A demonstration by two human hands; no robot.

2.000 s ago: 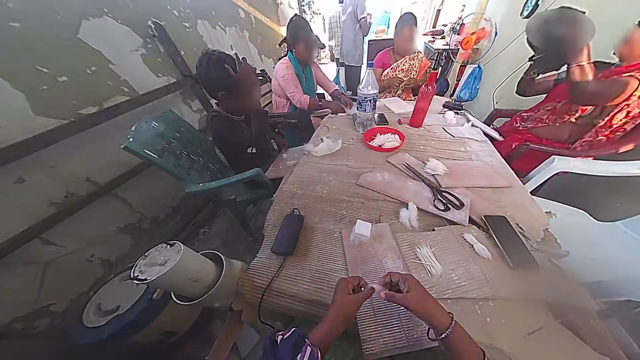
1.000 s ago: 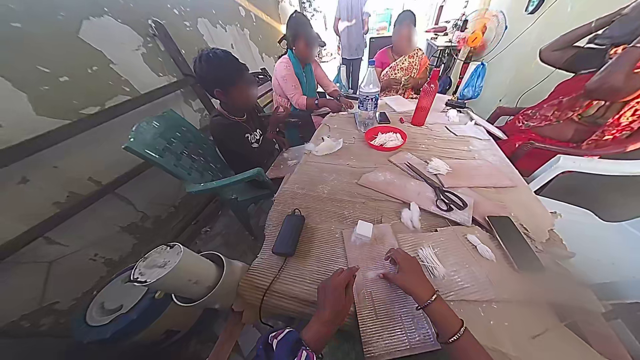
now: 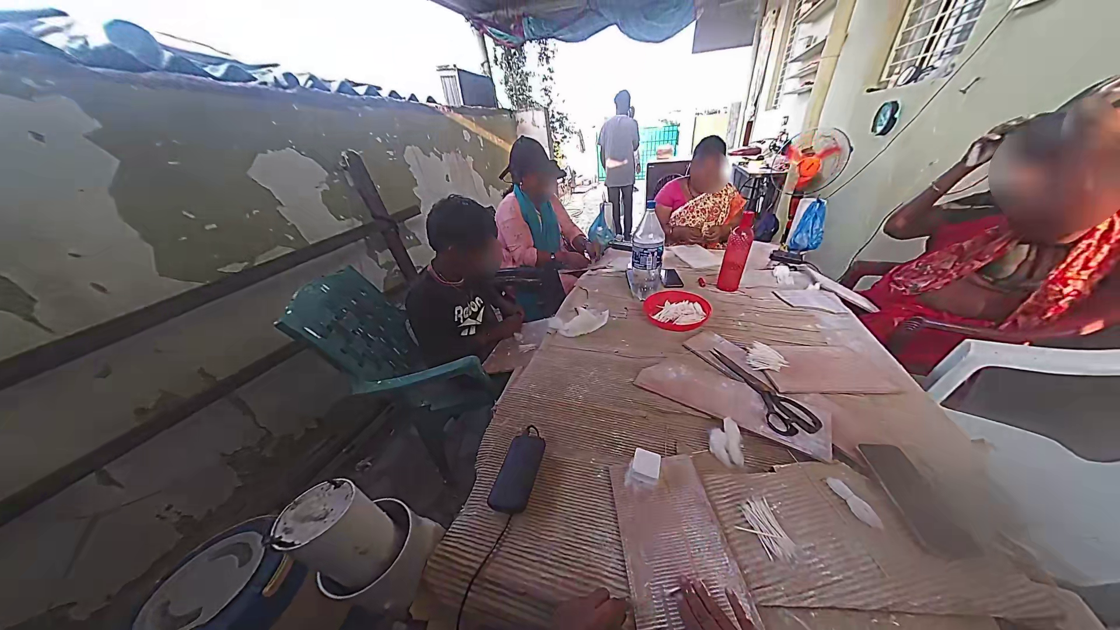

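Note:
At the bottom edge, my right hand (image 3: pixel 710 605) lies with its fingers flat on a narrow board (image 3: pixel 669 534) on the corrugated cardboard. My left hand (image 3: pixel 593 610) rests just left of that board, mostly cut off by the frame; its fingers are not clear. A small white block (image 3: pixel 646 465) sits at the board's far end. To the right are a bundle of thin white sticks (image 3: pixel 768 528) and a white cotton piece (image 3: pixel 854 502). Beyond the block lie more white cotton tufts (image 3: pixel 726 442).
Black-handled scissors (image 3: pixel 774 402) lie on a board farther up. A dark case with a cord (image 3: pixel 517 470) is at left, a dark flat object (image 3: pixel 920 500) at right. Beyond stand a red bowl of white pieces (image 3: pixel 677 311), a water bottle (image 3: pixel 647 254) and a red bottle (image 3: pixel 736 254). Several people sit around.
The view has tilted up, leaving my hands at the bottom edge. Two seconds ago both hands were together at a small white piece; now they are apart, my right fingers flat on the board.

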